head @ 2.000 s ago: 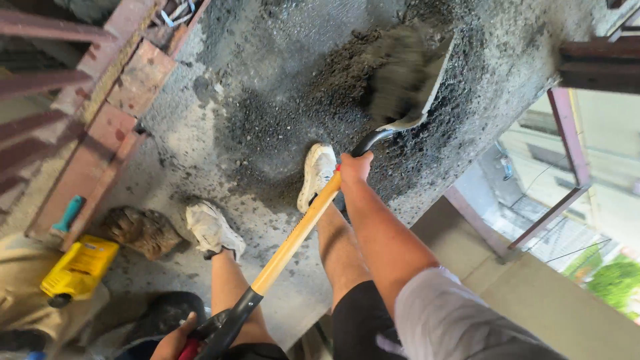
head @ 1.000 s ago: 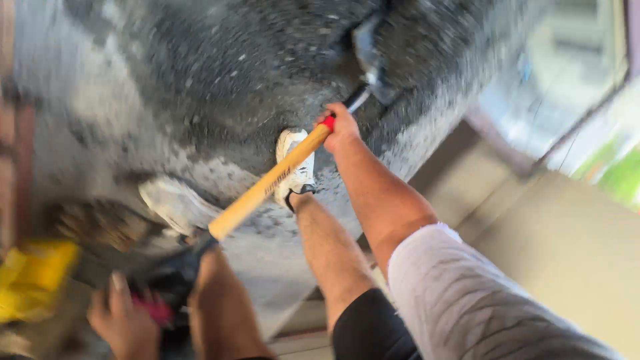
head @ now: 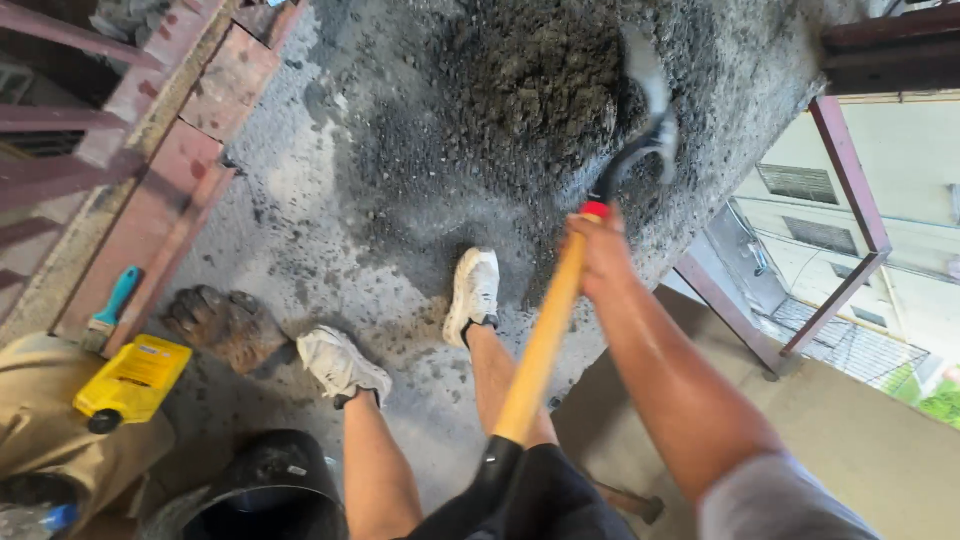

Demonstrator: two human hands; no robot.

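Observation:
My right hand (head: 596,251) is closed around the wooden shaft of a shovel (head: 551,330), just below its red collar. The metal blade (head: 646,71), blurred, stands at the right side of a dark, damp pile of mortar or concrete mix (head: 547,75). The shaft runs down to a black lower part in front of my shorts. My left hand is not in view, and the shovel's far end is hidden at the bottom edge.
My shoes stand on the spattered concrete floor (head: 247,247). At left are a black bucket (head: 289,465), a yellow bottle (head: 135,379), a dirty glove (head: 229,326), a paintbrush (head: 116,300) and reddish metal railing (head: 161,202). An opening with a metal frame (head: 851,176) lies right.
The shovel's shaft has swung steeper, and its blade has moved from within the mix to the right side of the pile. My left hand, earlier at the handle's lower end, has left the view.

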